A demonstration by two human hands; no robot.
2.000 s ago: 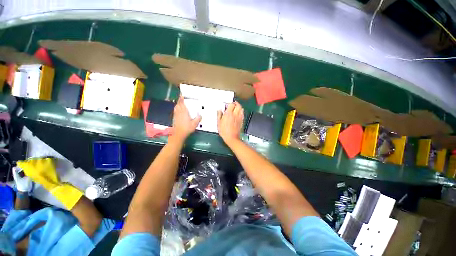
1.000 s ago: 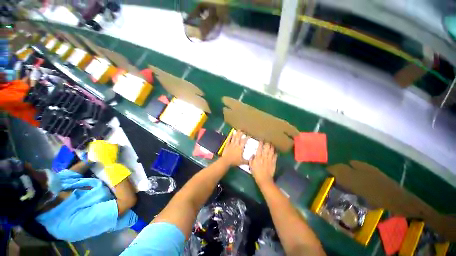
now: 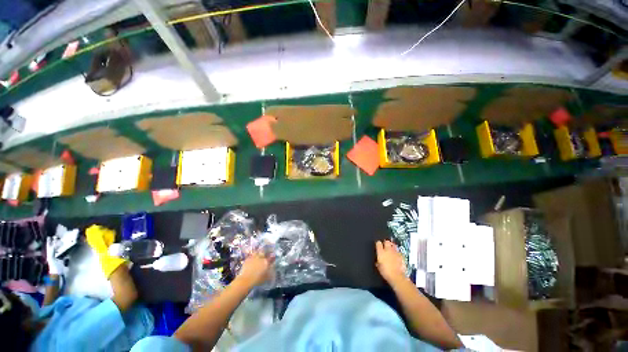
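My left hand [image 3: 255,268] reaches into a crinkled clear poly bag [image 3: 292,251] of dark cables; its fingertips are hidden. My right hand [image 3: 390,261] is at the left edge of a pile of small green-silver batteries [image 3: 399,223], beside the stacked white insert trays [image 3: 451,244]; whether it grips one is not clear. On the green belt ahead, an open yellow retail box [image 3: 313,161] holds shiny dark bagged contents. Left of it, another yellow box [image 3: 206,166] is covered by a white insert.
More yellow boxes line the belt, with red cards [image 3: 364,155] and black flat pieces [image 3: 262,167] between them. A brown battery carton [image 3: 509,254] stands at right. At left are a neighbour's yellow gloves [image 3: 107,251], a squeeze bottle [image 3: 170,262] and a blue tray [image 3: 137,225].
Both hands have left the white insert in the box and come down to the worktop, left to the bag, right to the batteries. The view has swung to the right.
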